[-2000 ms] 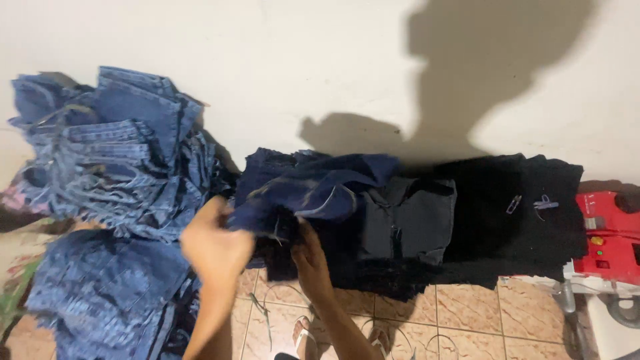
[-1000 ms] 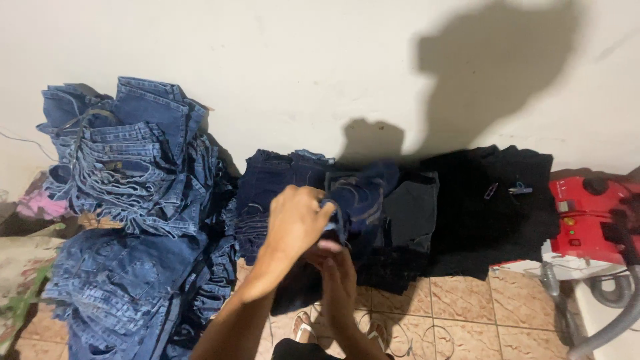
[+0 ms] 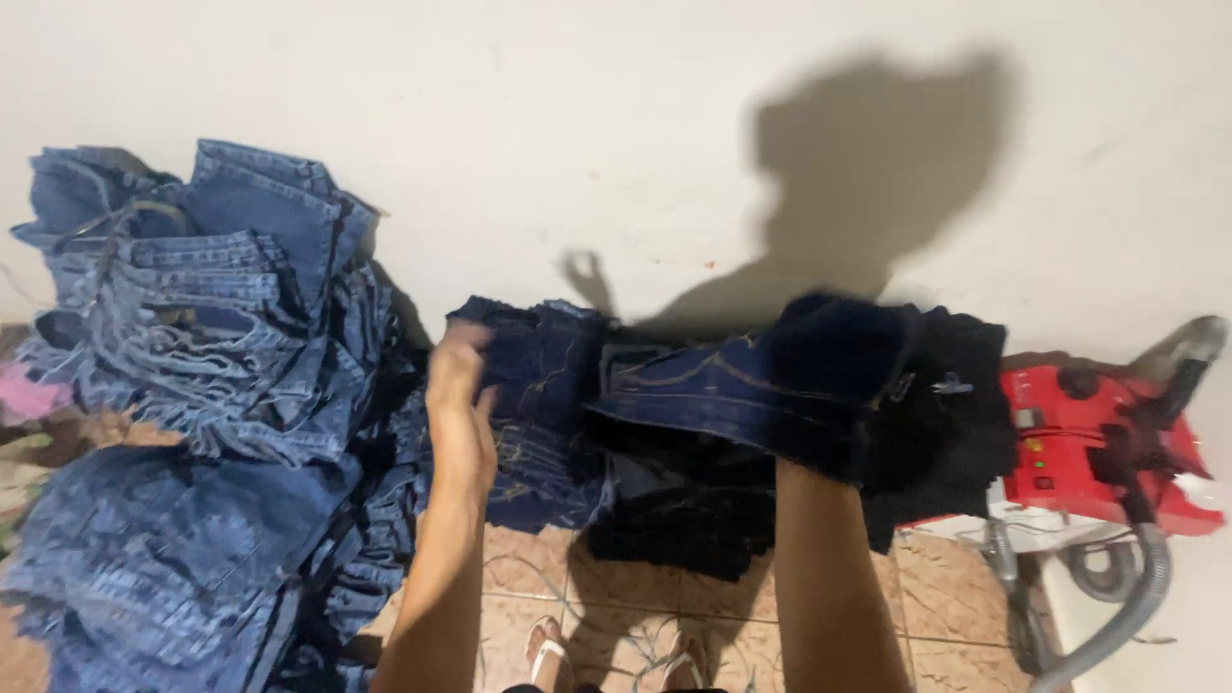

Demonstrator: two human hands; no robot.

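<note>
My left hand [image 3: 462, 371] is blurred at the left edge of a stack of dark blue denim pieces [image 3: 544, 385], and its grip is unclear. My right forearm reaches up under a dark blue denim piece [image 3: 712, 385], which is raised and blurred; that hand is hidden by the cloth. The raised piece has a curved line of light stitching and hangs over the black cloth pile [image 3: 948, 443]. Two small items, one perhaps a seam ripper [image 3: 953, 388], lie on the black pile. A darker stack [image 3: 674, 510] sits below the raised piece.
Frayed blue denim piles [image 3: 260, 289] rise at the left, with more denim [image 3: 173, 558] below them. A red machine [image 3: 1107, 452] with a grey hose [image 3: 1150, 577] stands at the right. The pale wall [image 3: 481, 125] is behind, and cables lie on the tiled floor [image 3: 616, 626].
My hands were together over the middle stacks one second ago and are now apart. The right arm has moved right with the denim piece, which is now spread over the black pile.
</note>
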